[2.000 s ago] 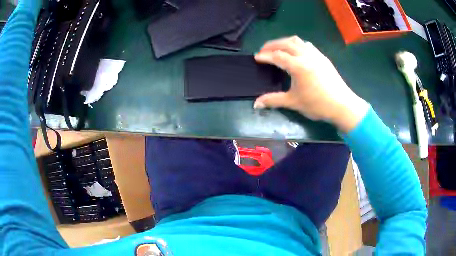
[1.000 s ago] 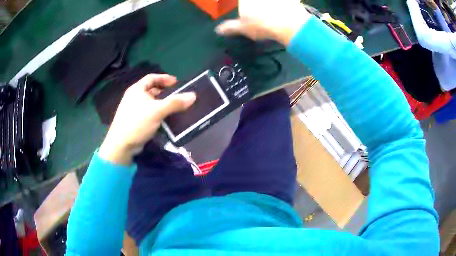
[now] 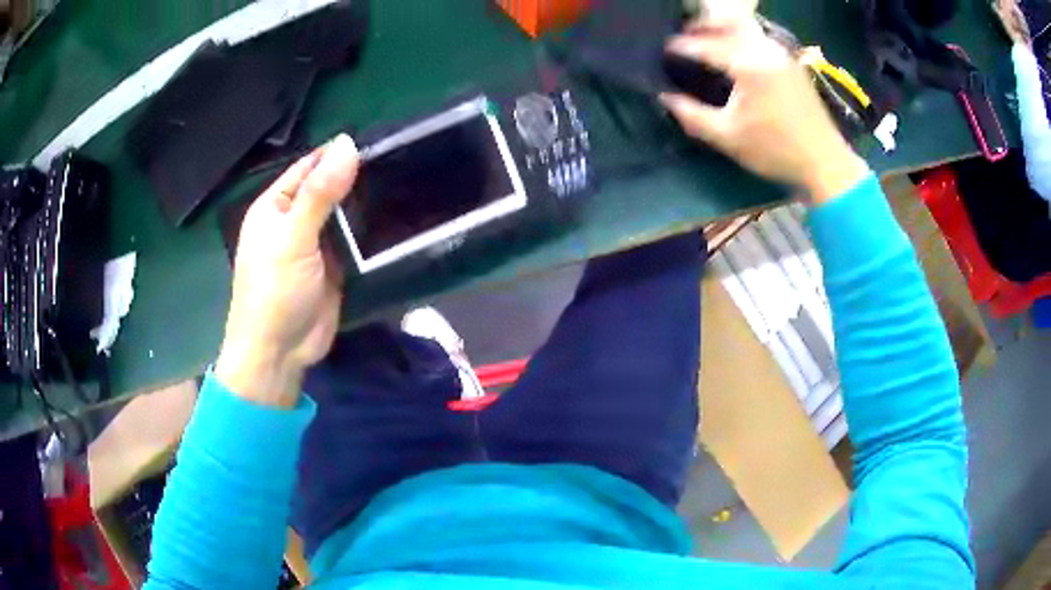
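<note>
A black media player [image 3: 432, 190] with a silver-framed screen, round dial and small keys lies tilted near the bench's front edge, screen up. My left hand [image 3: 294, 248] grips its left end, thumb by the screen's upper left corner. My right hand [image 3: 749, 98] is to the right of the player, fingers curled around a small dark thing too blurred to name. Flat black cover panels [image 3: 219, 127] lie in a loose pile at upper left.
Black units [image 3: 46, 265] stand in a row at far left beside a torn white scrap [image 3: 116, 302]. An orange box [image 3: 537, 14] is cut off at the top. Yellow-and-black handles [image 3: 839, 78] and a pink-edged phone [image 3: 980, 106] lie right. White pieces [image 3: 784, 311] fill a carton below.
The screen-side player has come into view in my left hand. My right hand has moved right and closed on something dark in the last second. The view has turned since the oldest frame.
</note>
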